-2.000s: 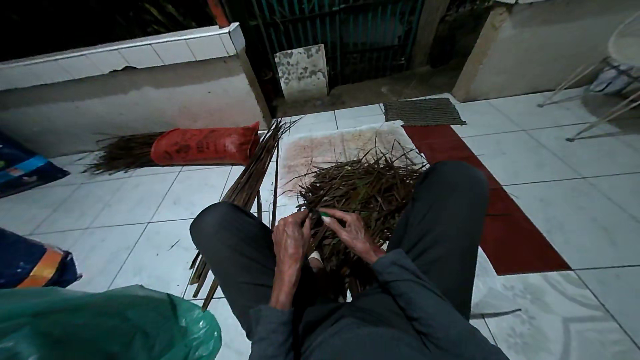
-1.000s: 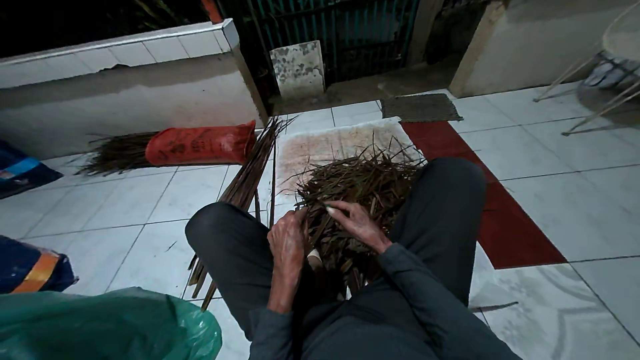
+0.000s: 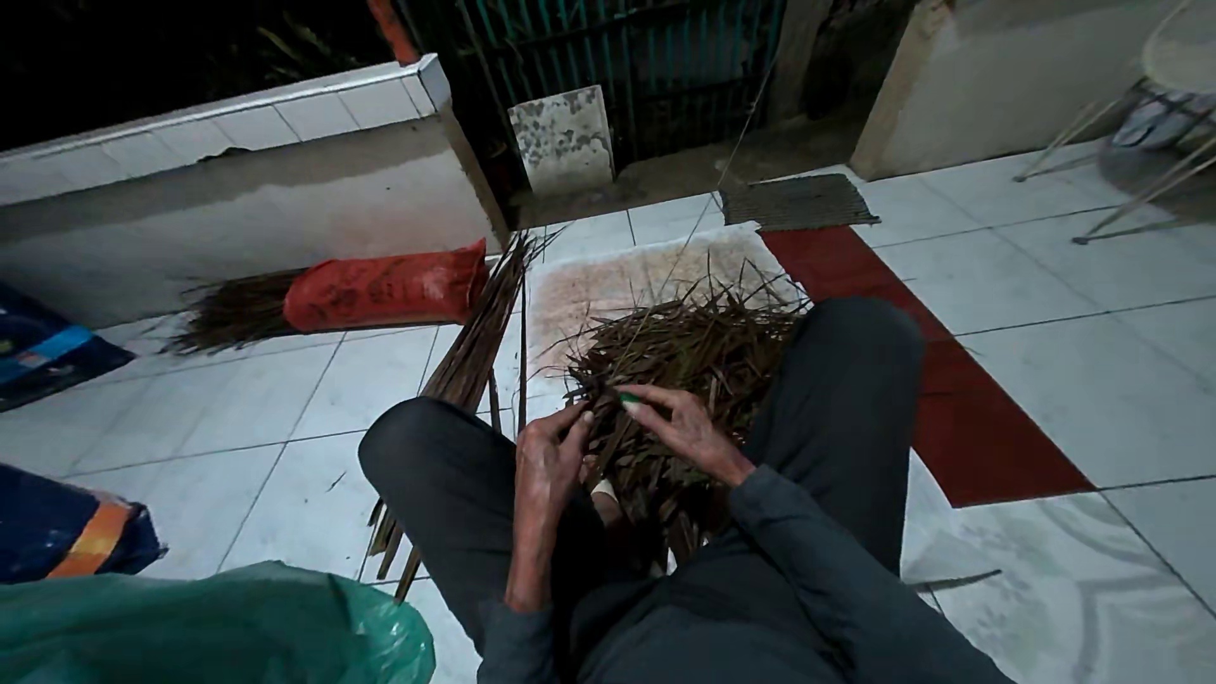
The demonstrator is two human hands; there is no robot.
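Between my knees a tangled pile of dry brown plant strips [image 3: 703,370] lies partly on a stained white cloth [image 3: 579,294]. My left hand [image 3: 551,465] pinches a dark strip at the pile's left side. My right hand [image 3: 679,427] is close beside it, with something small and green at its thumb; a thin strip runs from there, and whether its fingers grip it I cannot tell. Long brown stalks [image 3: 475,351] lie in a bundle left of the cloth, running under my left knee.
A red sack [image 3: 389,288] wraps another stalk bundle [image 3: 237,309] by the low wall. A green plastic bag [image 3: 218,627] and dark blue bags [image 3: 66,522] are at left. A red strip [image 3: 931,370] and grey mat [image 3: 798,201] lie on the tiles; a chair [image 3: 1178,57] stands upper right.
My right hand has shifted slightly against my left, and the green thing at its thumb shows again, as it did two seconds ago. Both hands stay over the pile.
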